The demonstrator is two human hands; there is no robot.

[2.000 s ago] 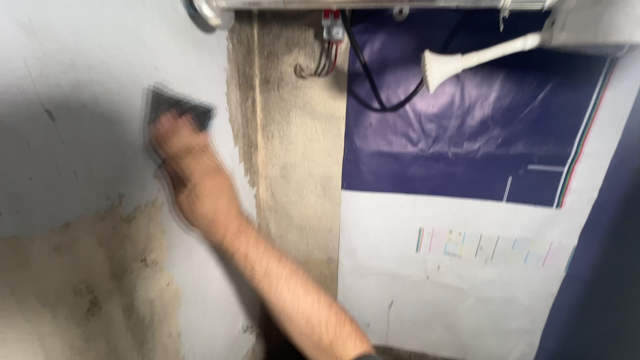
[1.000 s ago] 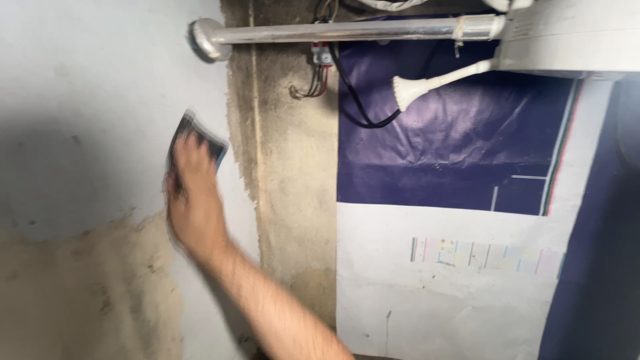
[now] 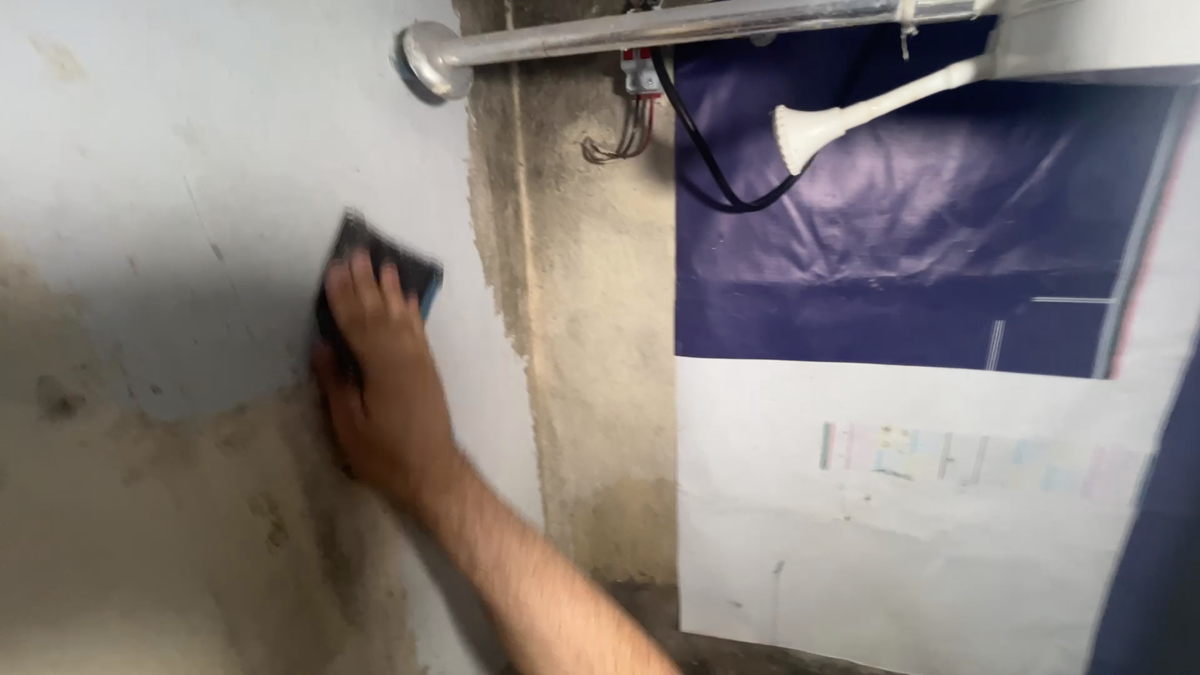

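My right hand (image 3: 384, 375) presses a dark, thin, flat pad (image 3: 398, 262) with a blue edge against a pale painted or plastered wall (image 3: 234, 169). Its fingers lie spread over the pad's face, and the thumb is at the left, low on the pad. Motion blur hides the pad's exact kind; it may be an abrasive sheet. Beneath the hand the pale coat ends at a bare, stained beige patch (image 3: 169, 525). The forearm comes in from the bottom right. My left hand is out of view.
A metal pipe (image 3: 656, 30) with a round flange crosses above. Loose wires (image 3: 619, 150) hang from a small switch box (image 3: 642, 73), beside a black cable (image 3: 703, 150). A white shower-head-shaped fitting (image 3: 806, 136) juts in front of a purple and white printed sheet (image 3: 891, 234). A rough bare strip (image 3: 600, 328) runs down the corner.
My right hand has shifted over the wall with the pad, which sits slightly lower relative to the pipe and is turned differently than two seconds ago. The view has moved a little.
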